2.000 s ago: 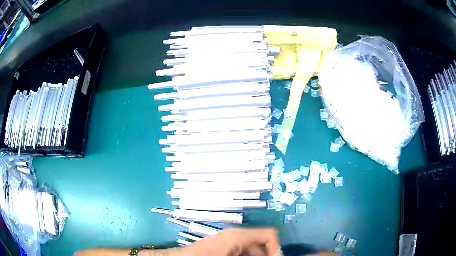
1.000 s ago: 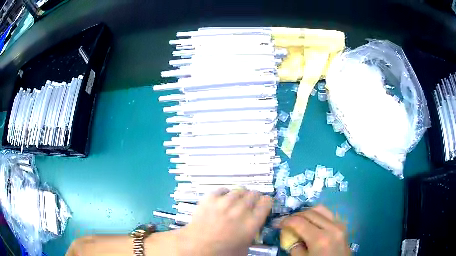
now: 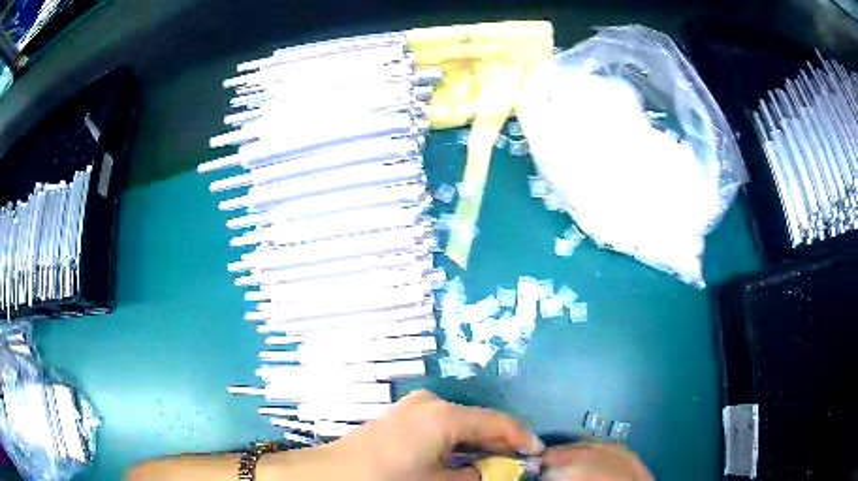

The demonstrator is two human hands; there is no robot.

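Note:
My left hand (image 3: 423, 440), with a bracelet at the wrist, is at the bottom edge, just below the stack of white-silver sticks (image 3: 329, 207). Its fingers are bent. My right hand (image 3: 597, 463) is partly cut off by the bottom edge. The fingertips of both hands meet at a small pale piece (image 3: 532, 460), too blurred to identify. A yellow finger cot (image 3: 499, 468) shows there; which hand wears it is unclear. Loose translucent square pieces (image 3: 508, 324) lie right of the stack. Fingers hide whatever else is held.
A yellow strip (image 3: 475, 178) and bundle lie at the stack's upper right, beside a clear bag with bright white contents (image 3: 630, 160). Black trays with silver rods stand at left (image 3: 103, 225) and right (image 3: 753, 178). Another black tray (image 3: 738, 357) is lower right, a crinkled bag (image 3: 47, 413) lower left.
The view has shifted, so the bench things sit further left and higher. My left hand has come off the stack's lower end; both hands now meet at the bottom edge.

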